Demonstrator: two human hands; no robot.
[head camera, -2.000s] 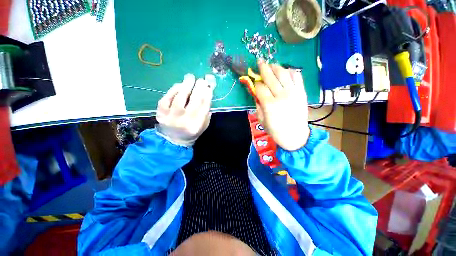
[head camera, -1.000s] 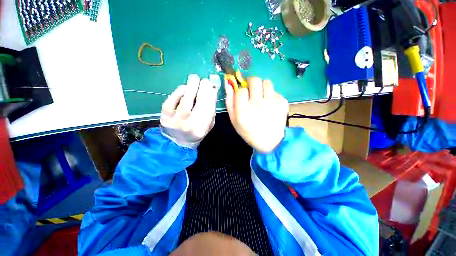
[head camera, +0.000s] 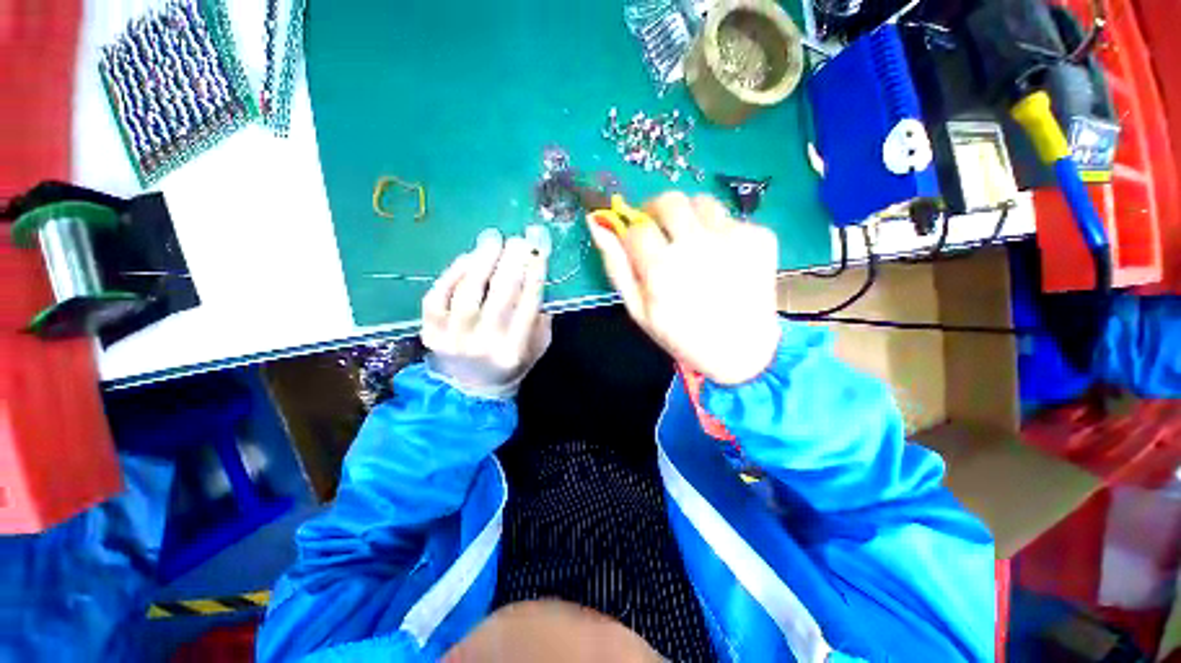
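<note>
My right hand (head camera: 699, 279) holds diagonal cutters (head camera: 622, 210) by their red and yellow handles near the mat's front edge. The dark jaws point left at dark round parts (head camera: 557, 194). My left hand (head camera: 487, 311), in a pale covering, lies at the mat's front edge, fingers forward. A small pale thing is at its fingertips, too small to name. A thin pale wire (head camera: 402, 276) runs from the left to my left hand and curves out on its right. A pile of small silver and reddish components (head camera: 654, 140) lies beyond the cutters.
Green mat (head camera: 453, 104), yellow band (head camera: 400, 198), black part (head camera: 742, 192), tan ring (head camera: 745, 62) holding small items. Left: solder spool (head camera: 71, 266), circuit board panel (head camera: 172, 80). Right: blue box (head camera: 872, 123), soldering iron (head camera: 1059, 162). Open cardboard box (head camera: 933, 337) below.
The view has shifted, bringing the spool fully into sight. The cutters moved left from their first position to the round parts, then slightly back right. My left hand has stayed near the wire.
</note>
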